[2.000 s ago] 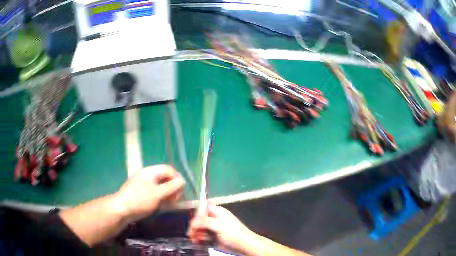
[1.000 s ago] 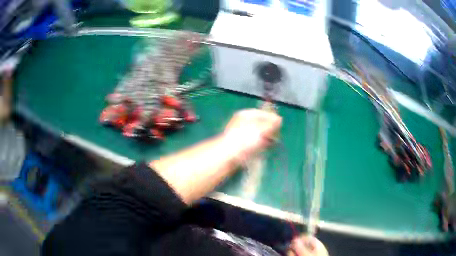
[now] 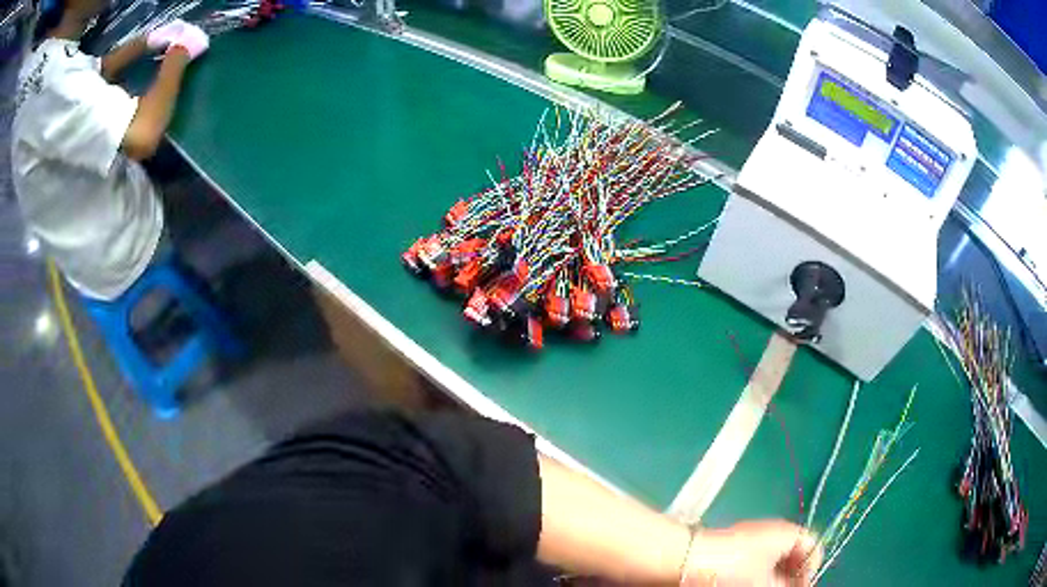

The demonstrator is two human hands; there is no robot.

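My left hand (image 3: 764,553), bare with a black sleeve, is at the bottom edge, right of centre, and partly cut off. Its fingers are closed at the base of loose wires (image 3: 861,487), green, yellow and white, that fan up to the right. A thin red wire (image 3: 792,441) rises up-left from the fingers. The connector end of these wires is hidden. My right hand is not in view. The white machine (image 3: 792,241) stands beyond my left hand, its black round head (image 3: 817,287) facing the bench with no wire visibly in it.
A heap of twisted harnesses with red connectors (image 3: 517,269) lies left of the machine. Another bundle (image 3: 987,447) lies at the right. A green fan (image 3: 603,34) stands behind. A person (image 3: 86,166) sits on a blue stool (image 3: 161,333) at the far left. A pale strip (image 3: 735,424) crosses the green bench.
The view has swung left, so the machine sits further right. My left hand has moved down and away from the machine head to the wires. My right hand has left the picture.
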